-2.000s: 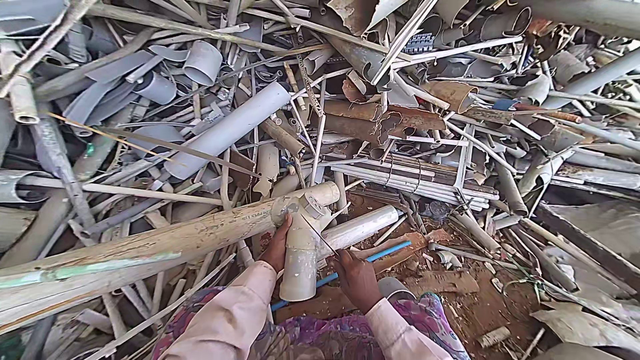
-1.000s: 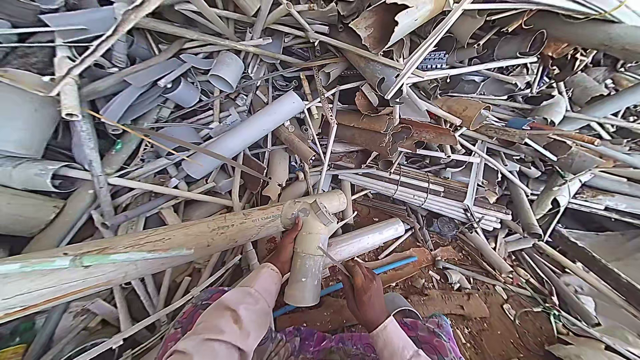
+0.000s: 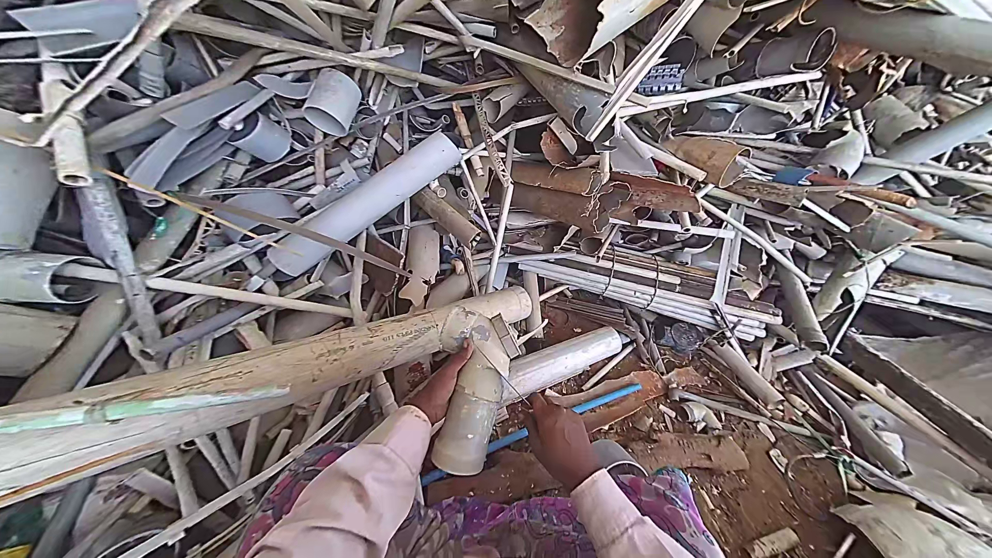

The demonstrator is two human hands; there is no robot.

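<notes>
My left hand [image 3: 443, 385] grips a beige plastic pipe branch fitting [image 3: 469, 411] from its left side. The fitting sits at the near end of a long, dirty beige plastic pipe [image 3: 310, 353] that runs in from the left edge. My right hand [image 3: 559, 438] is closed on a thin tool, whose narrow metal blade [image 3: 515, 390] points up and left to the fitting; its handle is hidden in my fist. Behind the fitting lies a whitish pipe [image 3: 562, 360]. A thin blue pipe [image 3: 597, 401] passes between my hands, low near the ground.
Plastic pipe scraps are heaped all around. A grey pipe [image 3: 368, 201] lies at upper left, broken brown pipe pieces [image 3: 589, 194] beyond the fitting, and a tied bundle of thin white pipes [image 3: 643, 291] right of it. Brown ground [image 3: 744, 496] shows at lower right.
My right hand and the thin tool have shifted slightly against the fitting. My left hand stays on the fitting.
</notes>
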